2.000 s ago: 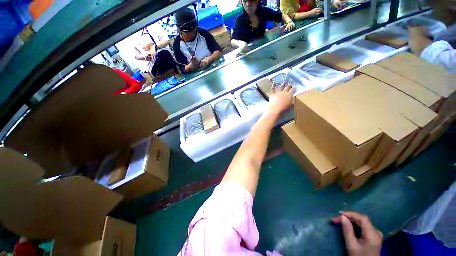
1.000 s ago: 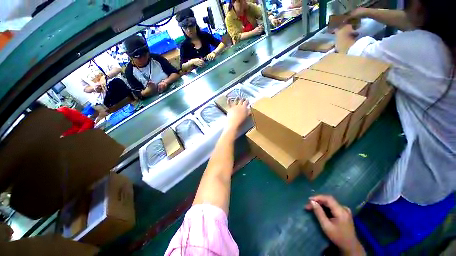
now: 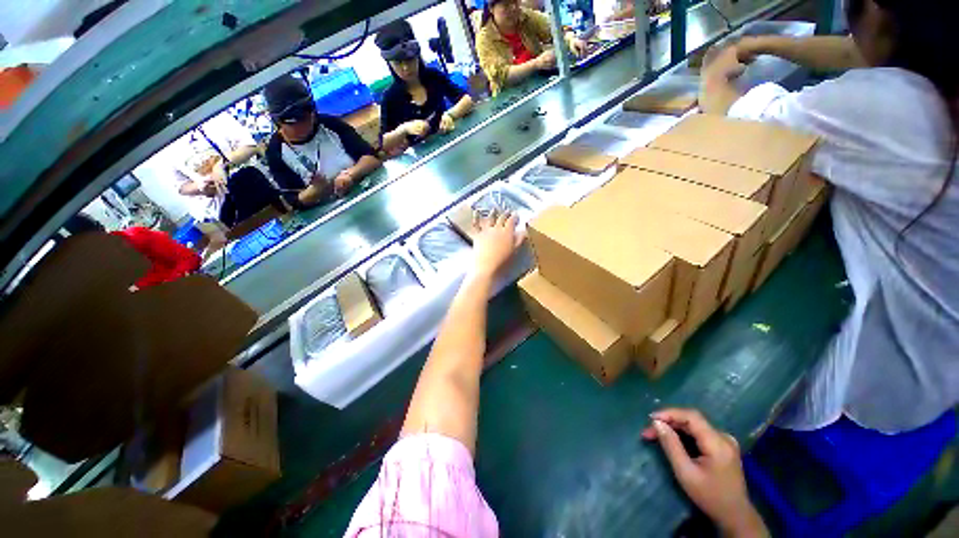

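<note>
White foam trays (image 3: 363, 368) stand in a row along the belt, with grey bagged products (image 3: 391, 282) in their hollows. Small brown accessory boxes (image 3: 359, 305) lie between the products of several trays. My left hand (image 3: 496, 240) reaches out with its fingers spread over a bagged product in the second tray, beside the accessory box there; it holds nothing that I can see. My right hand (image 3: 702, 462) is low over the green bench, loosely curled and empty. Brown boxes (image 3: 605, 236) are stacked on the bench, right of my left arm.
An open shipping carton (image 3: 244, 436) with large raised flaps (image 3: 131, 347) stands at left. A person in a white shirt (image 3: 878, 200) sits close at right on a blue stool (image 3: 852, 473), reaching over the far trays. Several workers sit beyond the conveyor belt (image 3: 368, 226).
The view has swung right since two seconds ago, bringing the neighbour at right into fuller view. The brown box in the neighbour's hands a second ago is no longer raised. My hands have barely moved.
</note>
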